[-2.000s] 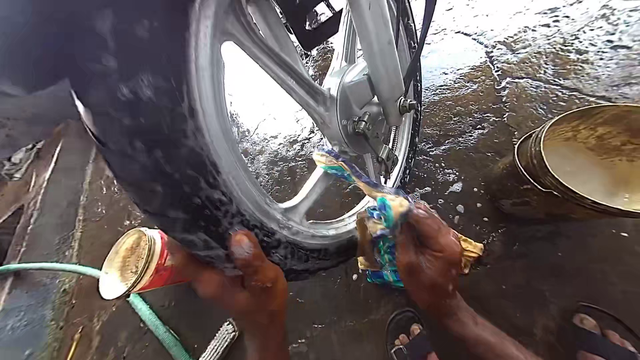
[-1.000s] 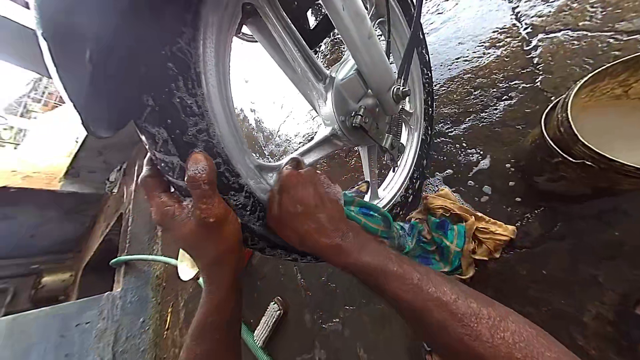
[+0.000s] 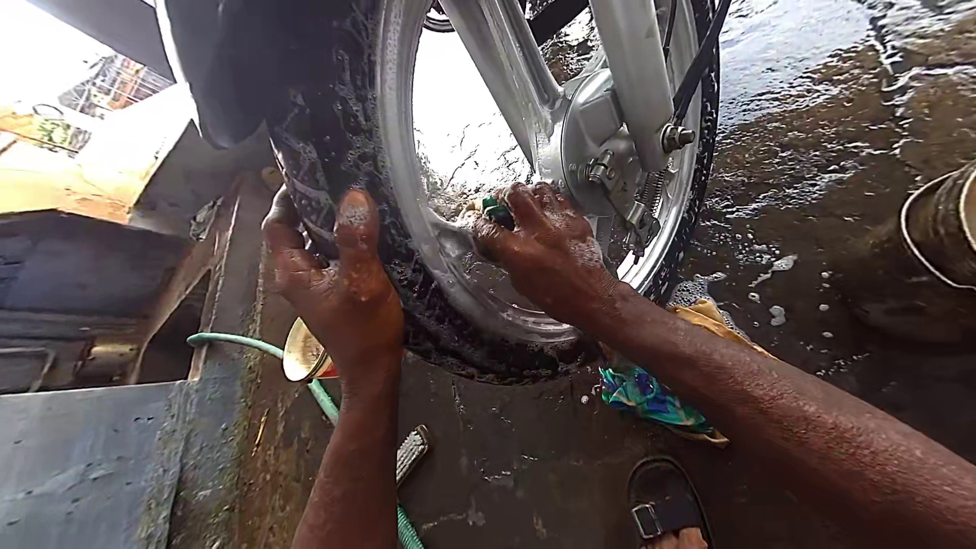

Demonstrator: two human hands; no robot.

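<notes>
A soapy motorcycle tyre on a silver alloy wheel fills the middle of the view. My left hand grips the tyre's lower left side, thumb on the near face. My right hand is closed on a wet cloth at a spoke, left of the drum brake hub. The cloth shows blue-green between the fingers and hangs below the forearm as a patterned blue-green part; a tan part lies beside the tyre. The forearm hides the cloth between.
A metal bucket with a wire handle stands at the right on wet ground. A small container is behind my left wrist. A green hose and a brush lie below. A sandalled foot shows at the bottom.
My right hand has moved from below the wheel onto its spokes with the cloth. My left hand has come onto the tyre's side. The view has shifted left.
</notes>
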